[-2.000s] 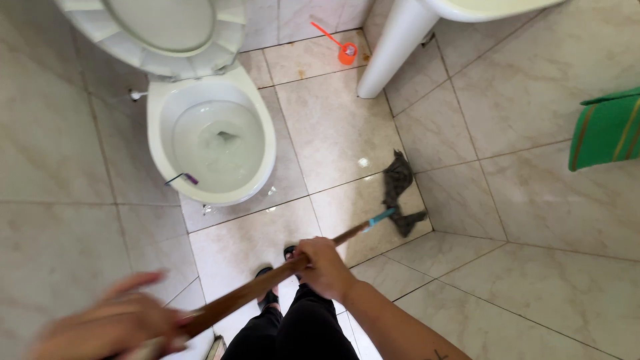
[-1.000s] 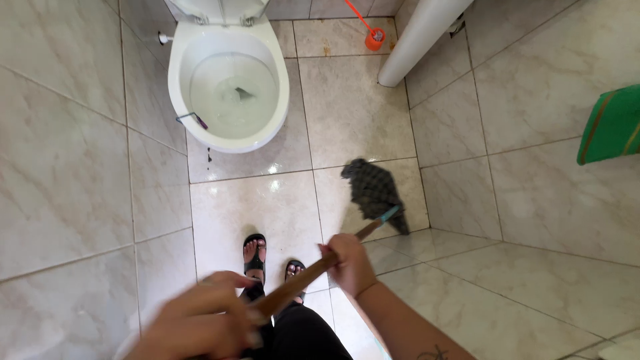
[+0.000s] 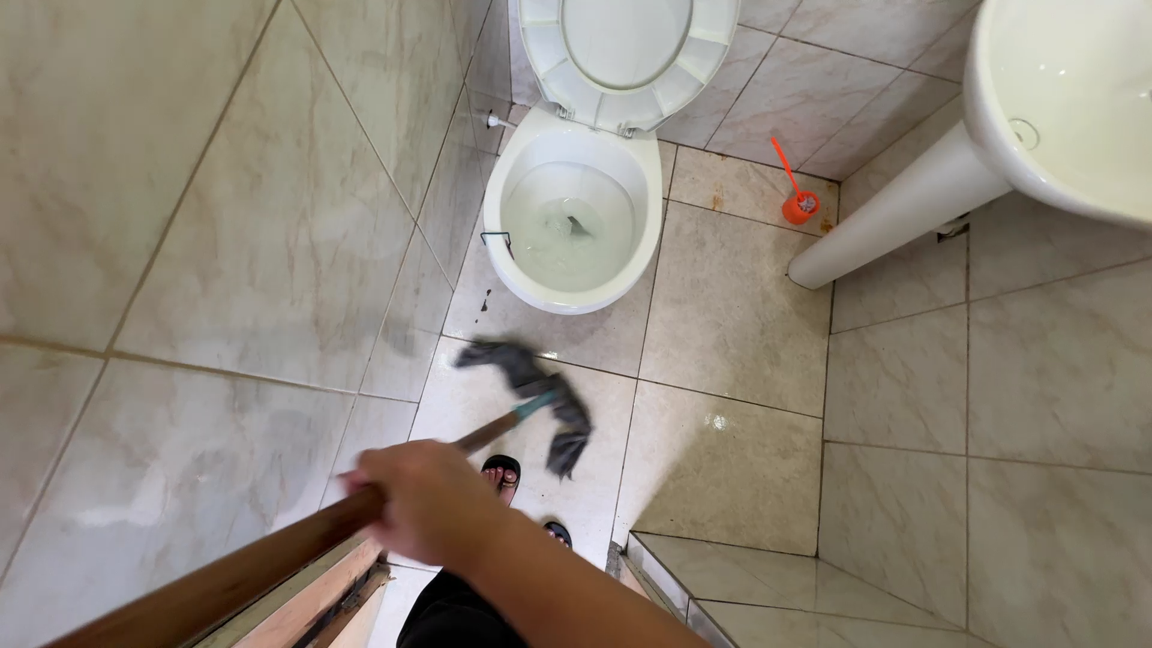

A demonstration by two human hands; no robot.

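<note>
My right hand is closed around a brown wooden pole that runs from the lower left corner towards the floor. At the pole's far end, past a teal socket, a dark grey cloth is draped over the head and lies blurred on the light tiles, just in front of the toilet bowl. My left hand is outside the view; the near end of the pole leaves the frame at the lower left.
The toilet lid is up, and a rim hanger hooks over the bowl's left edge. An orange toilet brush holder stands near the back wall, left of the sink pedestal. My sandalled feet are close to the cloth.
The cloth on the pole has moved from the right side of the floor to the left, in front of the toilet. My left hand has left the view, while my right hand still grips the pole.
</note>
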